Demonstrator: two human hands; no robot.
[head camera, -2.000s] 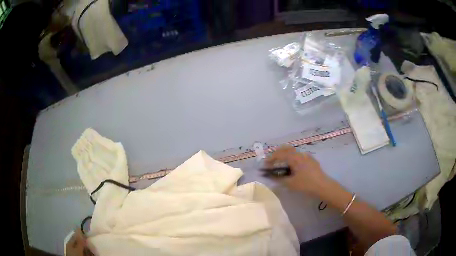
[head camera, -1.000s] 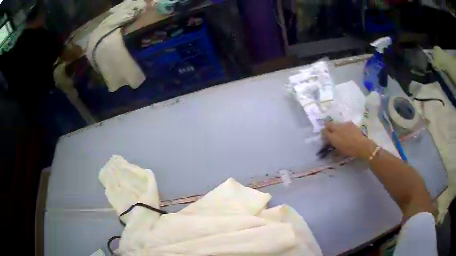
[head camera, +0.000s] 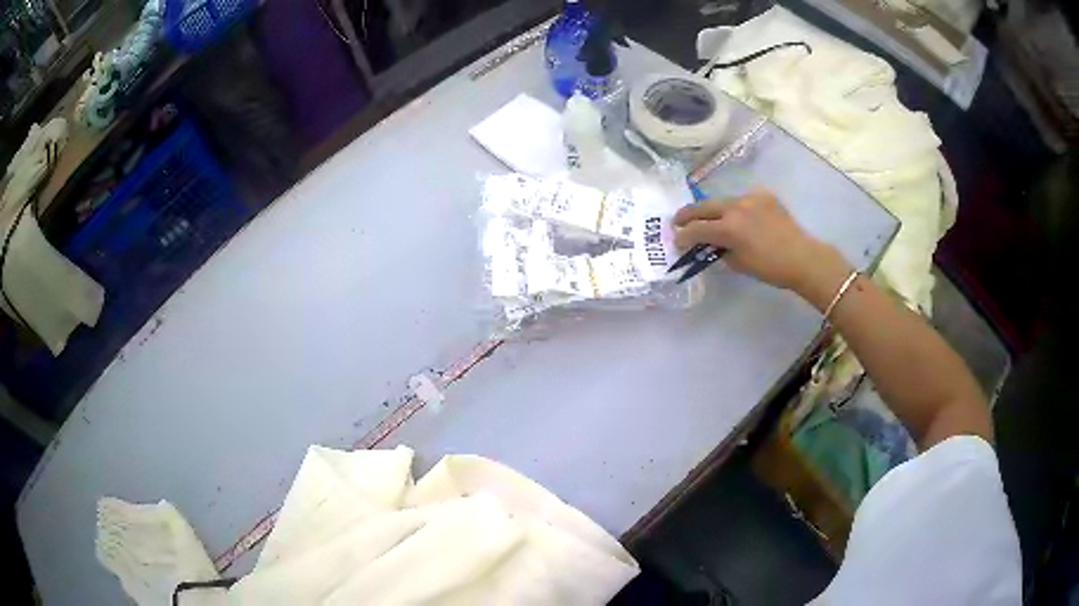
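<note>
My right hand (head camera: 748, 240) holds black thread snips (head camera: 696, 262), blades pointing left, and its fingertips pinch the right end of the clear plastic bags of labels (head camera: 568, 243). The bags hold white tags with black print and orange bands and lie on or just over the table. A cream garment (head camera: 438, 533) lies loosely folded at the table's near edge, its gathered cuff (head camera: 148, 547) at the lower left with a black tie (head camera: 204, 585) beside it. My left hand is not in the picture.
The pale table (head camera: 296, 296) carries a tape measure (head camera: 394, 420). Beyond the bags are a blue spray bottle (head camera: 577, 53), a masking tape roll (head camera: 679, 110) and a white card (head camera: 517, 133). More cream cloth (head camera: 828, 118) hangs at the right edge. A blue crate (head camera: 154, 195) stands far left.
The view has swung right. My right hand has moved from near the tape measure to the label bags and taken hold of their end, drawing them nearer. The snips stay in that hand. My left hand has left view.
</note>
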